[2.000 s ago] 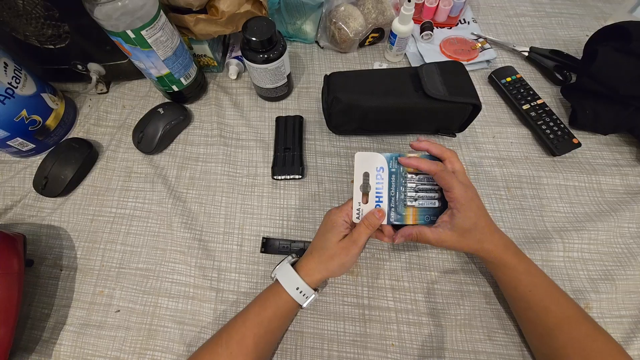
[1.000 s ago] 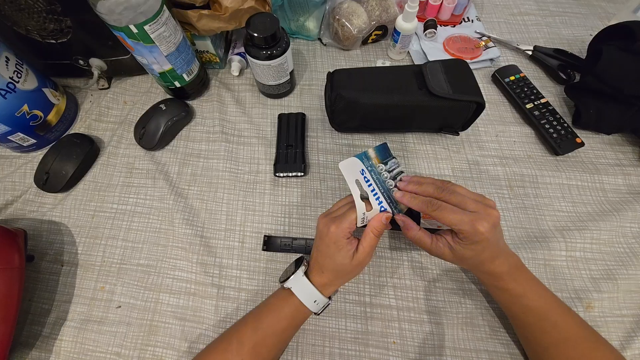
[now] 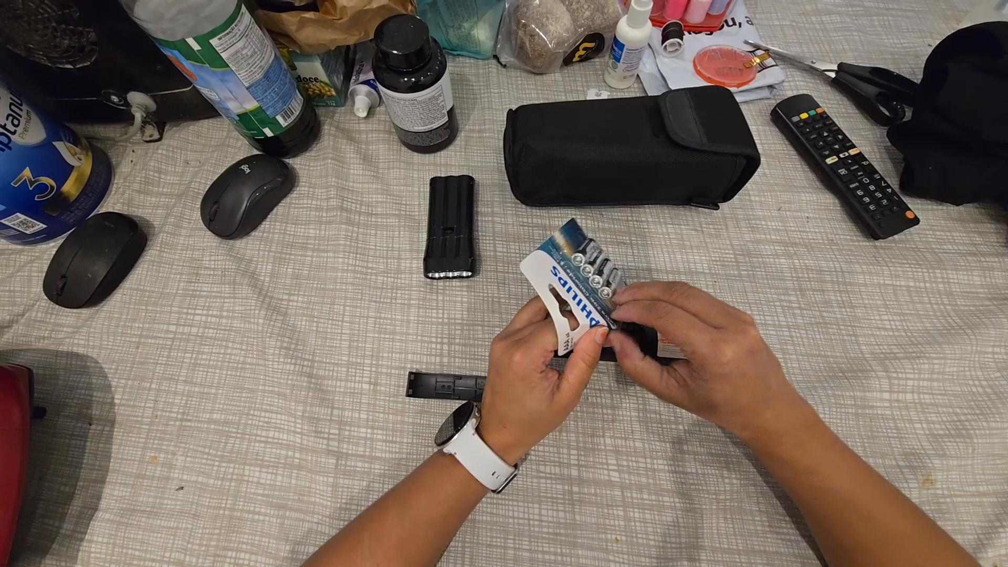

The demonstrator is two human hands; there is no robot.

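A Philips blister pack of AAA batteries (image 3: pixel 579 276) is tilted between my hands above the cloth. My left hand (image 3: pixel 535 378), with a white-strapped watch (image 3: pixel 476 449) on its wrist, grips the white hanger end between thumb and fingers. My right hand (image 3: pixel 701 354) has its fingertips and thumb at the pack's right edge. Below and behind my hands lies a black plastic piece (image 3: pixel 445 386), partly hidden; another dark object shows under my right fingers, its kind unclear. Beyond the pack lie a black flashlight (image 3: pixel 450 228) and a black fabric pouch (image 3: pixel 630 150).
Two black computer mice (image 3: pixel 246 195) lie at the left, near a blue tin (image 3: pixel 47 173). A large bottle (image 3: pixel 236 71), a dark jar (image 3: pixel 415 87) and a small white bottle (image 3: pixel 628 47) stand at the back. A remote control (image 3: pixel 846 165) and scissors (image 3: pixel 858 83) lie at the right.
The battery pack has turned from nearly level, with its cells facing up, to a steep tilt. My right hand has shifted from the pack's far end to its side edge.
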